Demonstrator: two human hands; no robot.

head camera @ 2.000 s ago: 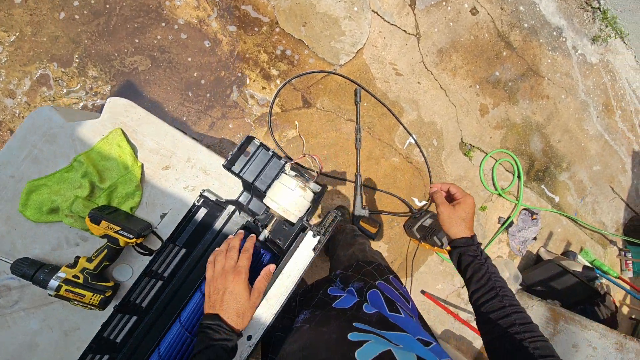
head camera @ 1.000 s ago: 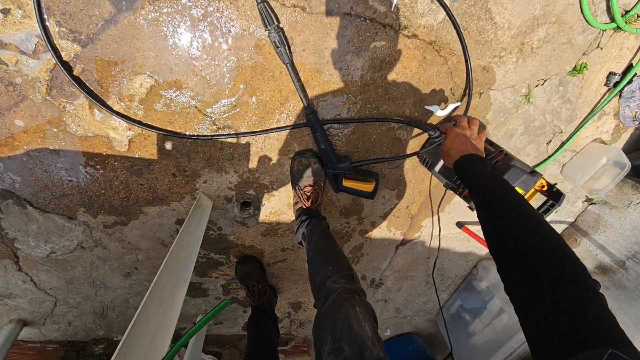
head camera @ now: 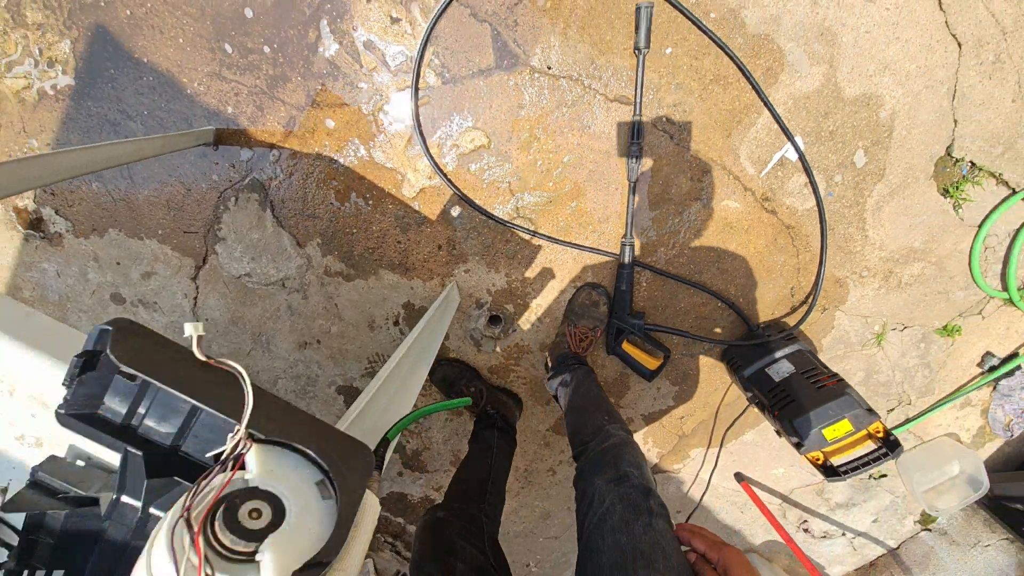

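My right hand (head camera: 714, 550) shows only in part at the bottom edge, beside my trouser leg; whether it holds anything cannot be seen. My left hand is out of view. Up and to the right of the right hand, a black and yellow pressure washer (head camera: 808, 400) lies on the concrete. Its spray gun and lance (head camera: 630, 296) lie beside my shoe, with the black hose (head camera: 512, 224) looped around the lance. At the lower left is a black plastic appliance housing (head camera: 224, 400) with a white round motor part (head camera: 308, 512) and loose wires (head camera: 240, 384).
A green hose (head camera: 980, 256) lies at the right, near a clear plastic tub (head camera: 944, 476) and a red rod (head camera: 776, 524). Another green hose end (head camera: 432, 412) crosses near my left shoe, beside a pale table leg (head camera: 408, 360). A drain hole (head camera: 494, 321) is in the partly wet ground.
My right hand, earlier at the pressure washer's hose end, has moved away from it toward my leg. My left hand, on the appliance two seconds ago, is out of view. The view has shifted much.
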